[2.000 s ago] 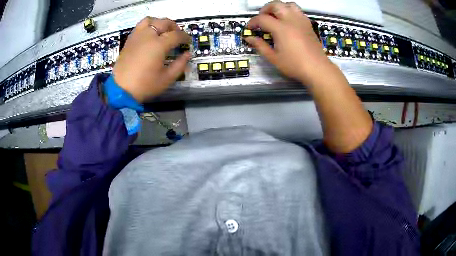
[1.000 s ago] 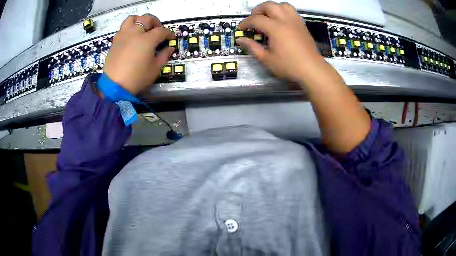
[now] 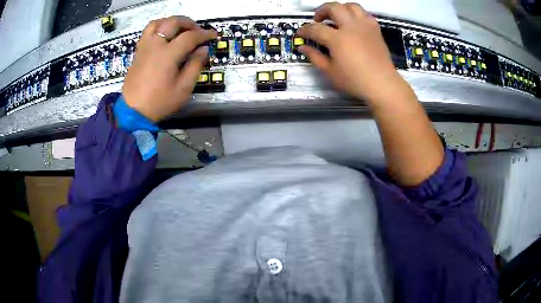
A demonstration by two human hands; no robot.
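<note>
A PCB panel [image 3: 257,57] crowded with parts lies in the track between my hands, with several yellow-topped transformers [image 3: 247,45] standing on it. Two loose transformers [image 3: 271,79] sit on the rail's near edge, and more [image 3: 218,79] sit beside my left hand. My left hand [image 3: 168,59] is over the panel's left part, its fingertips curled at the board; whether they hold anything cannot be told. My right hand [image 3: 344,48] has thumb and fingers at a transformer [image 3: 298,42] on the panel; whether it grips it is unclear.
The conveyor rail [image 3: 332,97] runs across the view. Further panels lie left [image 3: 101,65] and right [image 3: 448,57], with black carrier sections [image 3: 394,47] between. A lone transformer [image 3: 107,22] sits on the far rail. A blue wrist strap [image 3: 133,117] is on my left wrist.
The panels have shifted slightly right. More transformers stand on the panel between my hands, and fewer are on the near edge than two seconds ago. My right hand has moved slightly right.
</note>
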